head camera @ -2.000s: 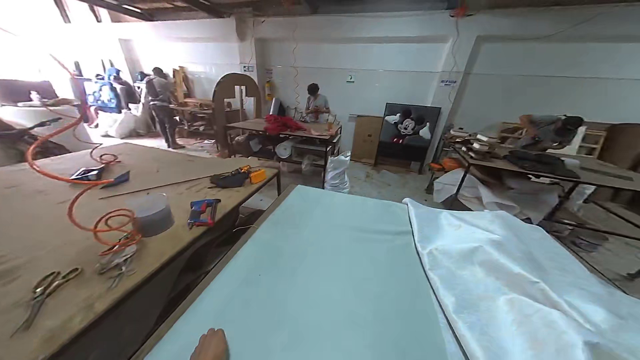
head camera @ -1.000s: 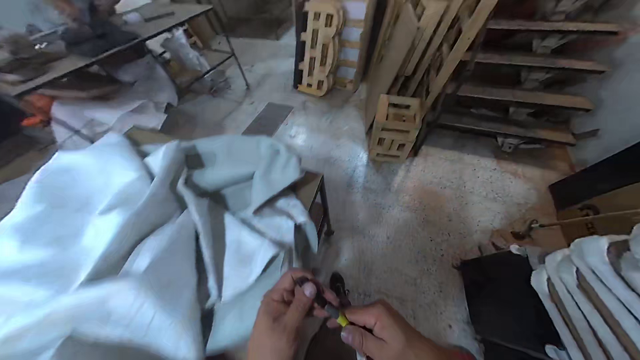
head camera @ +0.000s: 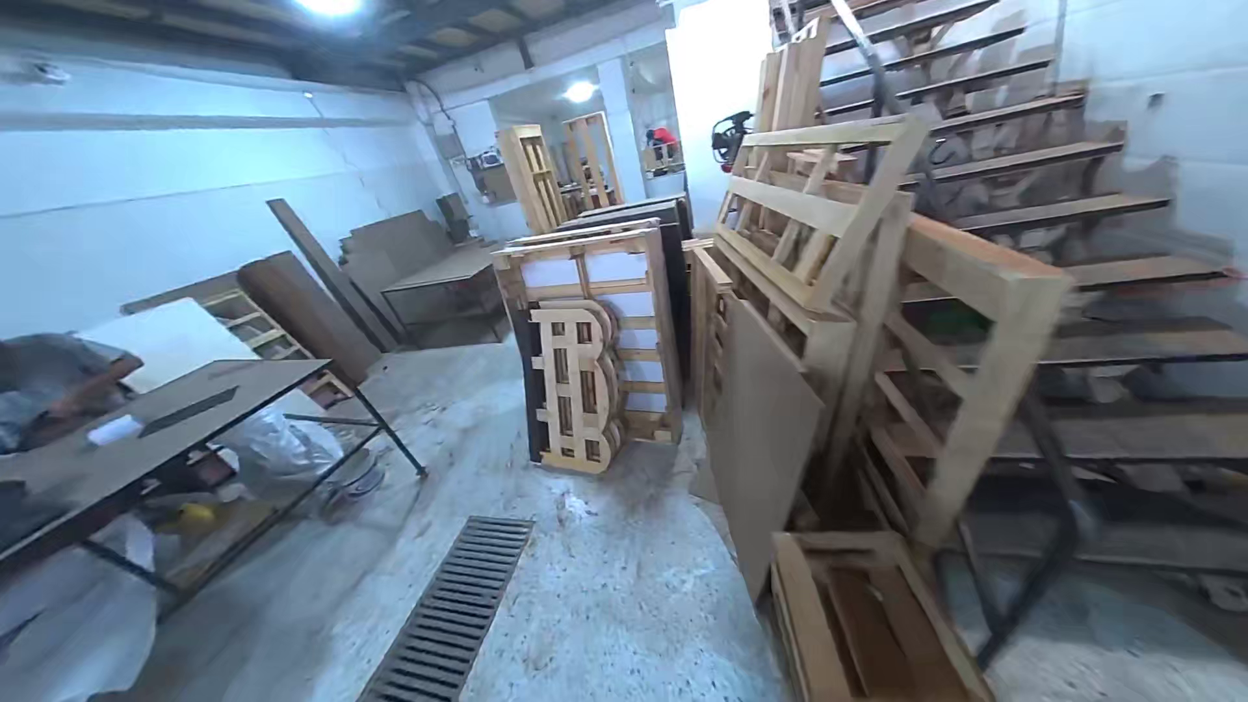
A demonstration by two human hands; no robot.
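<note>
Neither my left hand nor my right hand shows in the head view. Ahead, a curved wooden frame [head camera: 575,385] leans against a larger rectangular wooden frame [head camera: 655,341] with pale panels. To the right, several bare wooden frames [head camera: 814,210] stand stacked on edge beside a flat brown board [head camera: 760,429]. A low open wooden box frame [head camera: 868,614] rests on the floor at the lower right.
A metal-legged worktable [head camera: 234,400] is at left, with plastic sheeting [head camera: 283,444] beneath it. A slotted floor grate [head camera: 453,609] lies in the lower middle. Stairs [head camera: 1082,273] rise at right. A dark plank [head camera: 327,268] leans near the left wall.
The view has swung far away from the fabric and tables, toward the stacked frames and stairs. Both hands, which held a small dark and yellow tool a second ago, have left the view.
</note>
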